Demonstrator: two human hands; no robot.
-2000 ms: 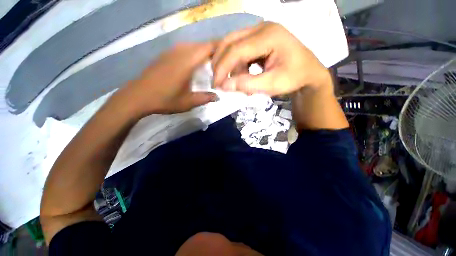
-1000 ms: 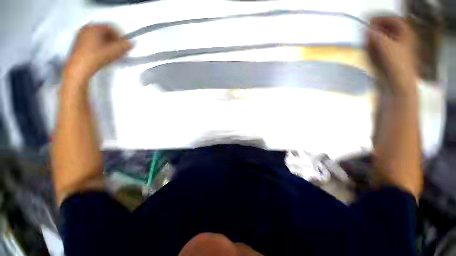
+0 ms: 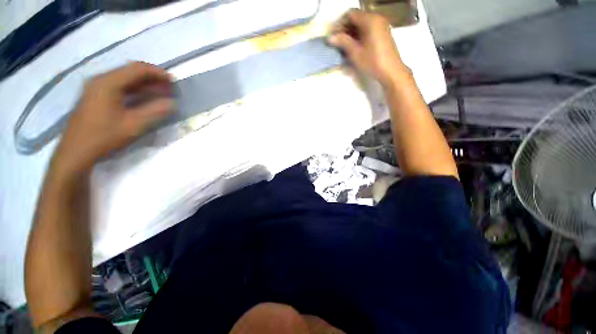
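Note:
A long flat grey strip (image 3: pixel 222 83) lies slantwise on the white table cover (image 3: pixel 215 147). My left hand (image 3: pixel 124 111) is blurred over the strip's left part; its thumb and fingers look curled, and their contact with the strip is unclear. My right hand (image 3: pixel 369 45) pinches the strip's right end between thumb and fingers. Above the strip lies a long curved band, pale inside with a dark grey edge (image 3: pixel 29 145). Its right end curves round near my right hand.
Dark navy fabric (image 3: pixel 33 39) lies at the upper left. A brown metal plate (image 3: pixel 392 10) is at the table's top right. White scraps (image 3: pixel 340 175) are heaped below the table edge. A wire-guard fan (image 3: pixel 559 163) stands at right. Green-edged dark pieces (image 3: pixel 127 287) show at lower left.
My hands have come closer together and down from the upper pale band's ends to the lower grey strip. The view has turned, so the table slants again and the fan shows.

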